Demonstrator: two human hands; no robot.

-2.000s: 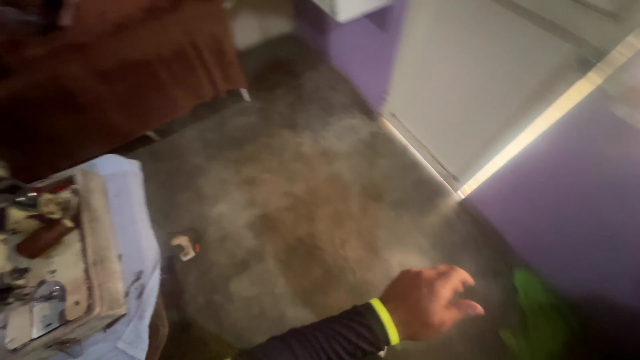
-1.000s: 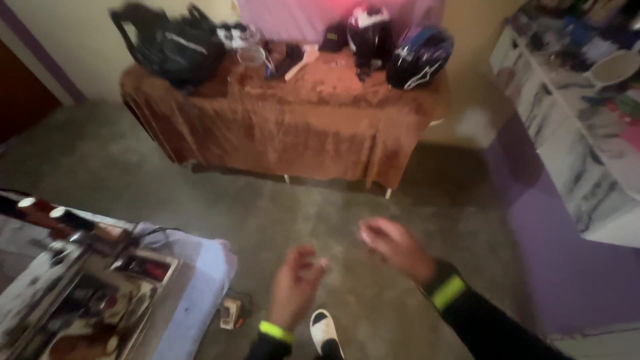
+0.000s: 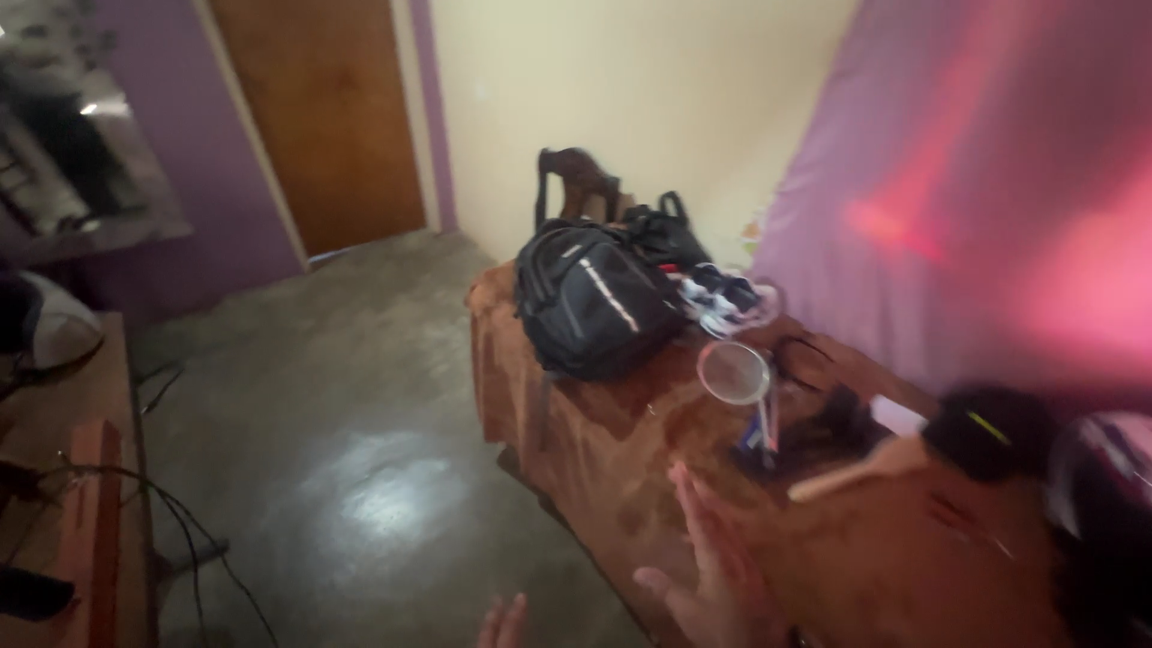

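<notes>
My right hand (image 3: 711, 576) is raised with its fingers extended and its thumb apart, holding nothing, in front of a table covered with a brown cloth (image 3: 612, 450). Only the fingertips of my left hand (image 3: 502, 621) show at the bottom edge; the rest is out of view. Beyond my right hand lie a small round strainer (image 3: 734, 373) with a thin handle, a wooden paddle-like tool (image 3: 855, 470) and a black cap (image 3: 990, 432). A black backpack (image 3: 594, 301) sits at the table's far end, beside a pair of shoes (image 3: 720, 301).
At the left stands a wooden workbench (image 3: 108, 378) with a reddish wooden bar (image 3: 94, 531) and loose black cables (image 3: 193, 531). A brown door (image 3: 324, 117) is at the back. A purple curtain (image 3: 864, 252) hangs behind the table, and a dark helmet (image 3: 1102, 504) is at its right.
The view has swung strongly and come nearer the cloth-covered table. My left hand, wholly visible one second ago, now shows only its fingertips. The right hand's fingers are now straighter.
</notes>
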